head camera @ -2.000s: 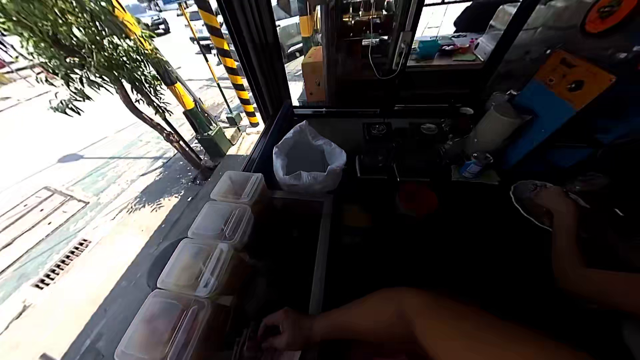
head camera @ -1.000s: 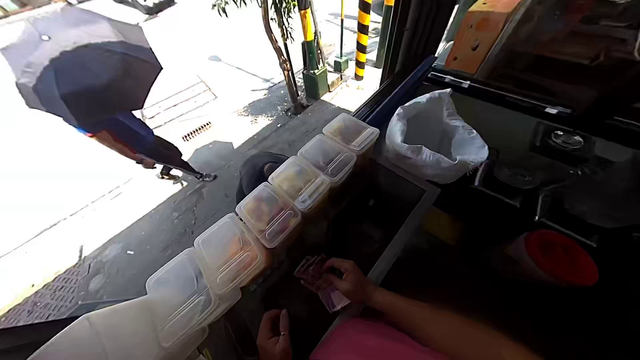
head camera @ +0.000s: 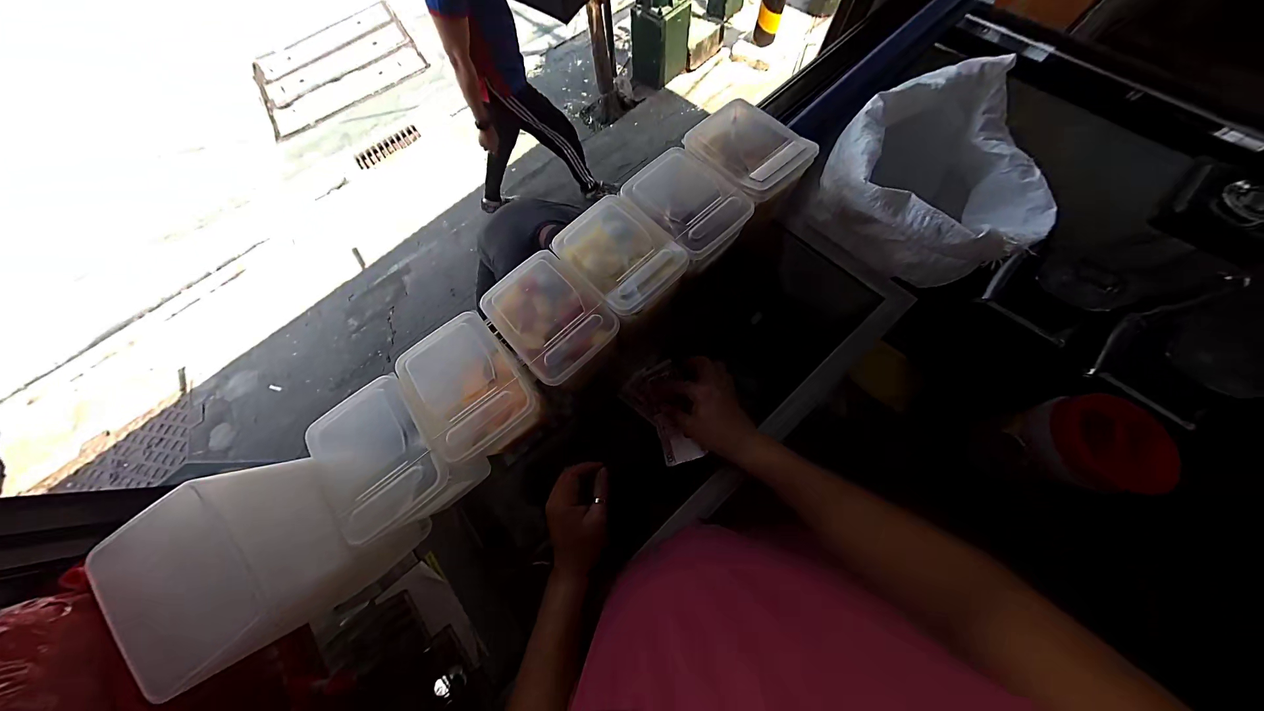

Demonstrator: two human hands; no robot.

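My right hand (head camera: 709,403) grips some paper banknotes (head camera: 679,442) over the dark counter, just right of the row of lidded plastic containers. My left hand (head camera: 578,513) is raised lower and to the left, with a ring on one finger. It touches none of the containers, and whether its fingers hold something is too dark to tell. A lidded container with red and yellow contents (head camera: 549,318) stands nearest the banknotes. Beside it is one with orange contents (head camera: 468,385).
A white woven sack (head camera: 933,178) stands open at the upper right. A red-lidded tub (head camera: 1114,444) sits on the right. A large translucent bin (head camera: 247,563) and a red plastic bag (head camera: 44,642) are lower left. Outside, a person walks and another bends behind the containers.
The view has swung left and down since the first frame. Two seconds ago another person's hand was at a round dish on the right; it is out of view now. The passer-by outside has moved nearer.
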